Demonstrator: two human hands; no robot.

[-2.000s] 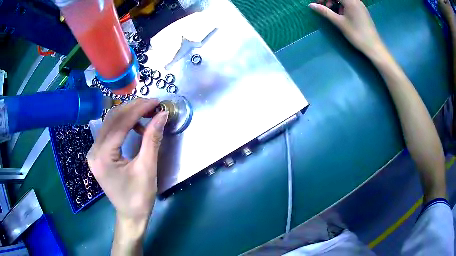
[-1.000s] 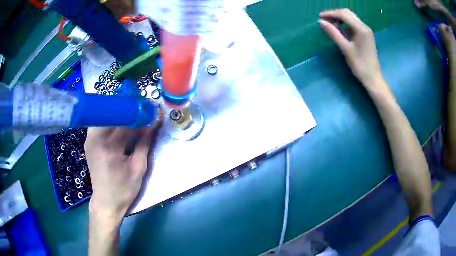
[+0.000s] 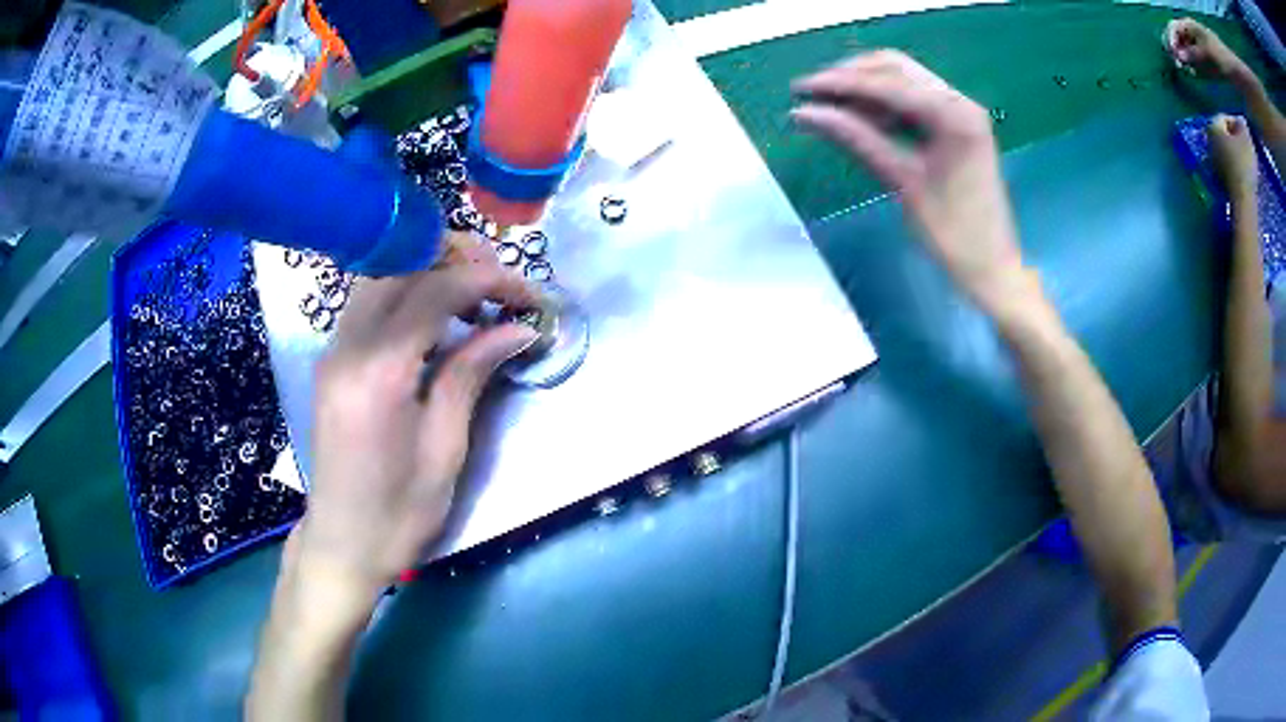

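My left hand (image 3: 402, 402) reaches over the machine's silver top plate (image 3: 677, 325). Its thumb and finger pinch at a small ring (image 3: 533, 322) on the brass-coloured centre of the spindle's round pale disc (image 3: 571, 353); the fingers partly hide it. The red-filled syringe (image 3: 543, 99) points down just above and behind the spindle. The solid blue syringe (image 3: 289, 184) slants in from the left above my hand. My right hand (image 3: 917, 148) is raised over the green bench, blurred, fingers apart, with nothing visible in it.
Loose rings (image 3: 322, 299) lie on the plate's left side, with one ring (image 3: 614, 210) apart. A blue tray (image 3: 138, 480) of dark rings stands left. A pale cable (image 3: 790, 564) runs down the bench front. Another person's hands (image 3: 1206, 50) and blue tray (image 3: 1199, 148) are at far right.
My left hand has come from beside the spindle back onto its centre, where a ring showed uncovered one second ago. My right hand has moved left and slightly down. The view has shifted.
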